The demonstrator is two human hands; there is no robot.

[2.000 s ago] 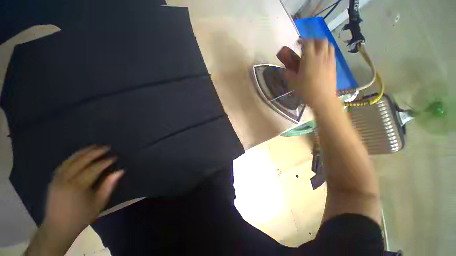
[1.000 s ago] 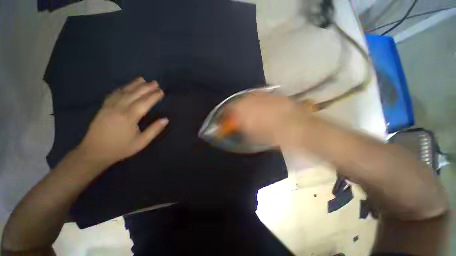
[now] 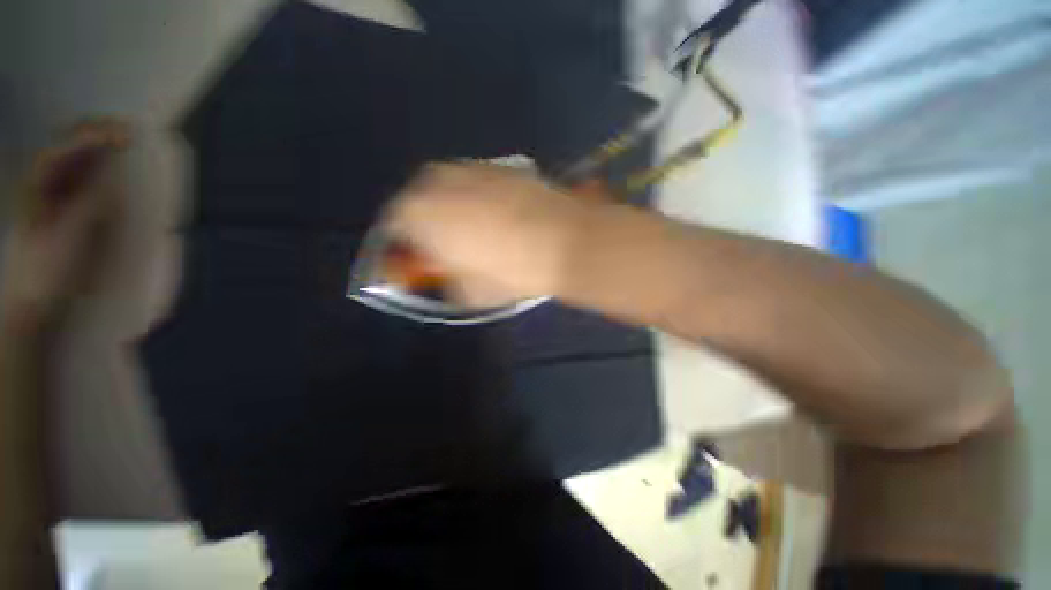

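Observation:
The black garment panel (image 3: 277,380) lies flat on the pale table, with a thin dark line running across its right part. My right hand (image 3: 484,236) is closed around the orange-brown handle of the steam iron (image 3: 444,309), which rests on the middle of the panel with its pointed tip to the left. My hand hides most of the iron. My left hand (image 3: 75,202) is blurred, off the panel's left side, near the picture's left edge; whether it holds anything cannot be seen.
A yellow cable (image 3: 692,150) and a greyish hose run from the iron's rear towards the top right. A blue item (image 3: 847,234) stands beyond the table's right edge (image 3: 813,173). Black scraps (image 3: 694,478) lie on the floor at the lower right.
My right hand first took the iron from the table onto the panel, then moved it further left. My left hand has left the panel and moved out to the left.

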